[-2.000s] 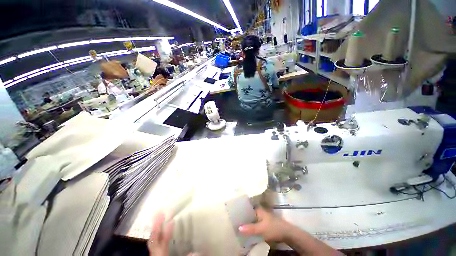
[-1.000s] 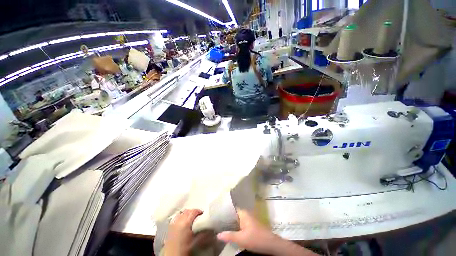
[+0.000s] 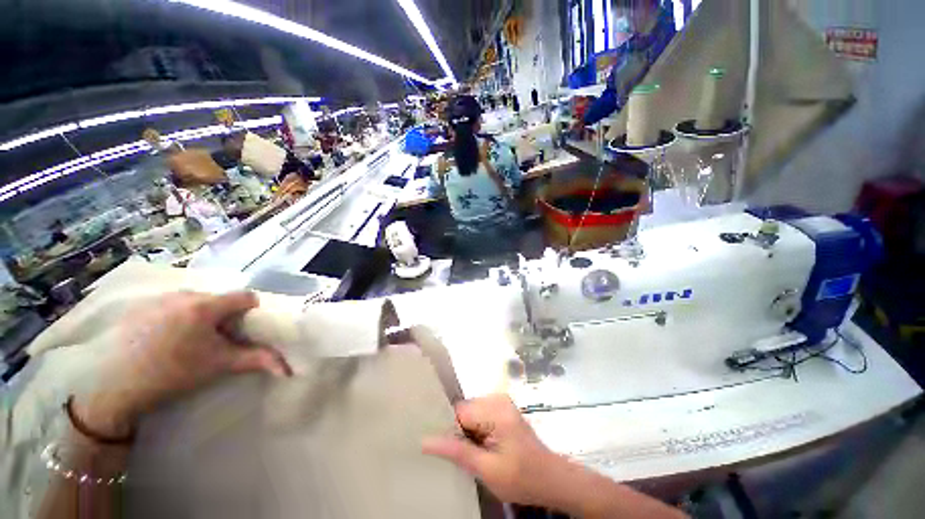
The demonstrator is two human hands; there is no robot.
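A beige panel (image 3: 325, 446) with a dark edge is raised close in front of me, over the left part of the machine table. My right hand (image 3: 492, 441) pinches its right edge between thumb and fingers. My left hand (image 3: 198, 350), slightly blurred, is at the panel's upper left, thumb and fingers spread, with no clear grip visible. More beige panels (image 3: 101, 299) lie behind and left of it. The white sewing machine (image 3: 659, 294) stands to the right. Its needle area (image 3: 538, 350) has no panel under it that I can see.
Thread cones (image 3: 642, 117) stand behind the machine, with a blue motor box (image 3: 837, 284) at its right end. A small white device (image 3: 404, 248) stands beyond the table. A person (image 3: 472, 172) sits ahead, beside a red-rimmed basket (image 3: 593, 208). Another person (image 3: 639, 51) is at the back right.
The panel has moved from near the needle to the left and up towards me. My left hand has moved left and up and spread its fingers. The view has turned right; a person has appeared at the back.
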